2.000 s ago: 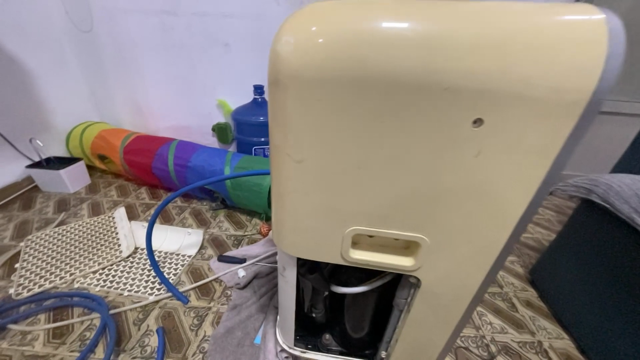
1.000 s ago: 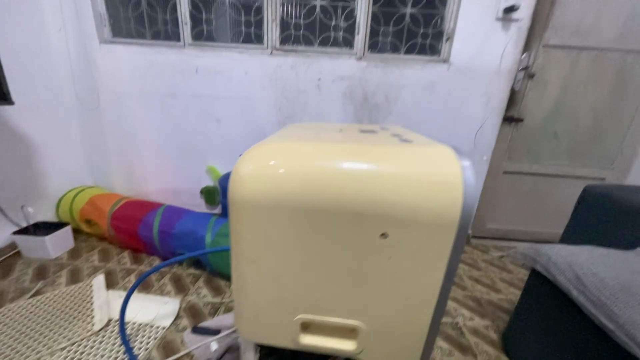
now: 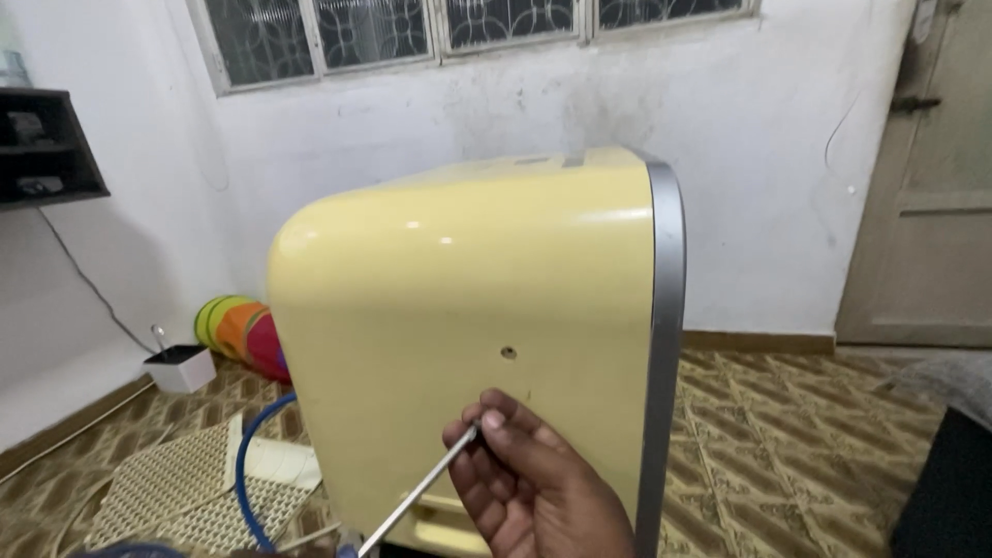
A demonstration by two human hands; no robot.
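A pale yellow appliance housing (image 3: 434,294) with a grey edge trim (image 3: 668,310) fills the middle of the view. Its side panel has a small screw hole (image 3: 508,353) and, lower down, a recessed handle (image 3: 446,527). In front of the panel, just below the hole, my right hand (image 3: 535,473) pinches a small dark screw (image 3: 478,425) at the tip of a screwdriver's metal shaft (image 3: 418,492). The screwdriver's handle end is at the bottom edge, where my left hand (image 3: 310,552) shows only as a sliver, holding it.
Left of the housing are a blue hose (image 3: 246,473), perforated cream panels (image 3: 174,480), a white box (image 3: 182,369) and a colourful play tunnel (image 3: 244,333). A dark wall shelf (image 3: 46,147) hangs at left. Dark furniture (image 3: 949,480) stands at lower right, by a patterned tile floor (image 3: 744,465).
Both hands and the screwdriver have come into view in front of the panel; neither earlier frame shows them. The view has shifted strongly.
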